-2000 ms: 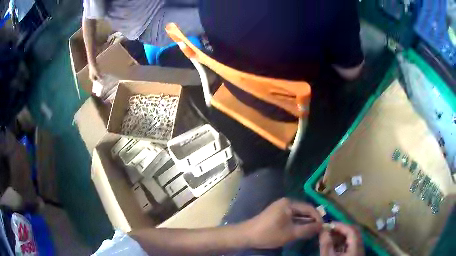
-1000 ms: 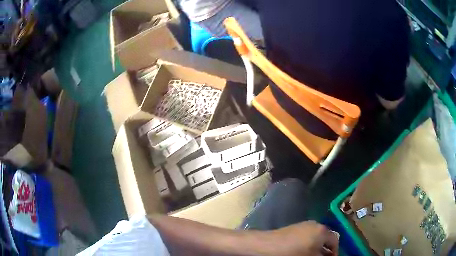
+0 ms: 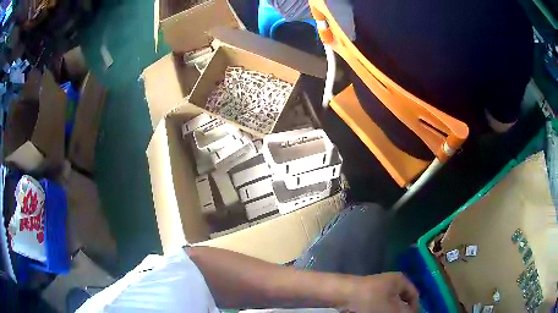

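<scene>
My left hand [image 3: 391, 293] is at the bottom edge, right of centre, with its fingers curled and partly cut off. I cannot tell whether it holds anything. My right hand is out of the picture. To the right, small silver-white pouch cells [image 3: 453, 255] lie on a brown cardboard liner [image 3: 489, 214] inside a green crate [image 3: 450, 227]. Small green circuit boards [image 3: 529, 284] lie in rows farther right on the liner.
A large carton [image 3: 165, 189] holds stacked white plastic frames [image 3: 300, 153]. A small open carton [image 3: 287, 78] of pale parts rests on it. An orange chair [image 3: 391, 92] stands beyond my knee [image 3: 349, 244], with a person in dark clothing [image 3: 446, 55]. A blue bin [image 3: 56, 226] stands far left.
The view has swung right to left, so the cartons sit nearer the centre and the crate nearer the right edge. My right hand, seen two seconds ago, has left the picture.
</scene>
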